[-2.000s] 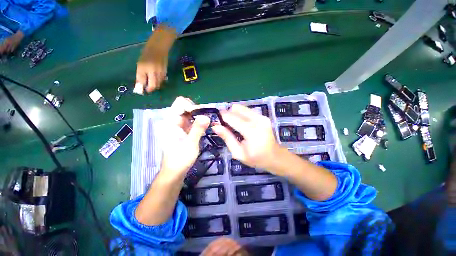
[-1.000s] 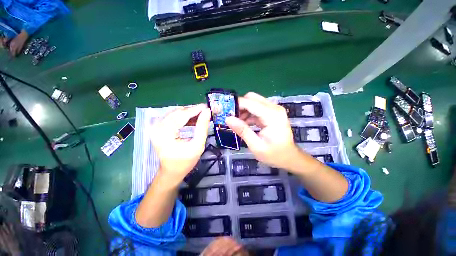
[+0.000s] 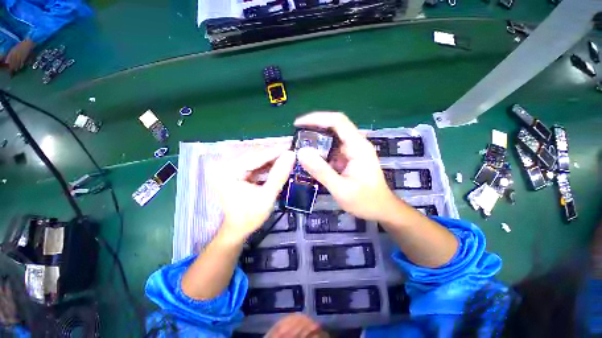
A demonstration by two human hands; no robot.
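Note:
My left hand [image 3: 247, 191] and my right hand [image 3: 350, 168] hold one black phone housing [image 3: 296, 137] between them, above the tray. A circuit board [image 3: 315, 140] lies in its upper part, partly under my right thumb. A dark screen module [image 3: 301, 197] with a bright edge hangs off the near end of the board. The translucent blister tray [image 3: 193, 198] holds rows of black phone housings [image 3: 343, 257]. A loose dark piece lies slanted across the tray below my left hand; what it is I cannot tell.
A yellow-and-black phone part [image 3: 276, 93] rides the green belt. A board with screen [image 3: 156, 183] lies left of the tray. A pile of boards [image 3: 536, 148] lies right, beside a pale post [image 3: 501, 72]. Stacked trays [image 3: 303, 30] stand across. A person's hand [image 3: 20, 54] shows far left.
The board has turned from its blue side up to a silvery, shielded look. The housing has come slightly nearer and right. The other person's hand over the belt has left. Belt parts have shifted right.

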